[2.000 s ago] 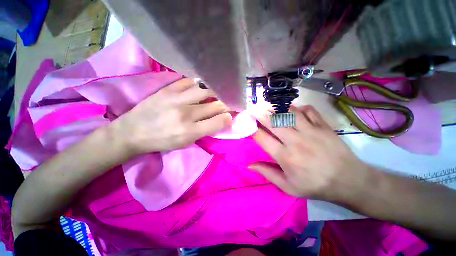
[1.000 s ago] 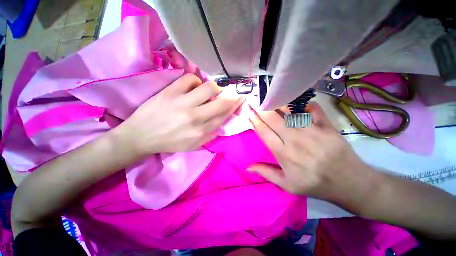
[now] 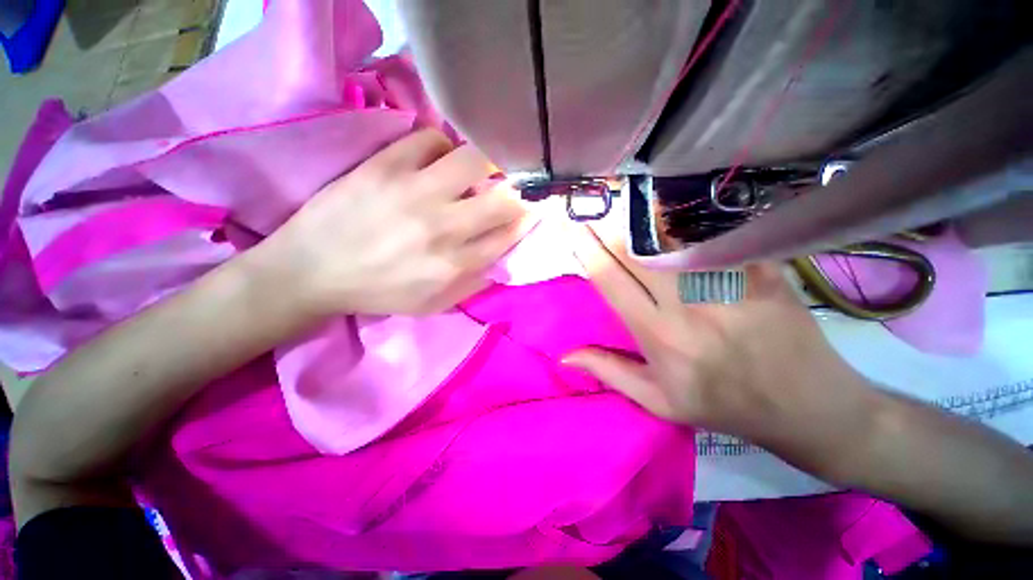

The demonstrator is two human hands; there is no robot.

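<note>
A garment piece in light pink [image 3: 374,380] and hot pink [image 3: 544,453] lies bunched below and left of the sewing machine head [image 3: 612,91]. My left hand [image 3: 380,227] rests on the cloth, its fingertips pressed near the bright spot left of the presser foot [image 3: 589,199]. My right hand [image 3: 725,351] lies with fingers spread on the cloth's right part, fingertips just below the foot. The needle point and the cloth edge under the light are washed out. Part of my right hand is hidden behind the ridged silver knob [image 3: 711,287].
Shears [image 3: 867,306] with bronze-gold handles lie at the right on a light pink scrap [image 3: 957,295], partly hidden by the machine. A ruler scale [image 3: 985,399] marks the white table edge. More hot pink cloth [image 3: 804,538] hangs below right. A blue object [image 3: 28,36] is at top left.
The machine head and knob appear shifted right in the picture, covering more of the shears. The cloth and my left hand appear slightly further left. Both hands stay on the cloth.
</note>
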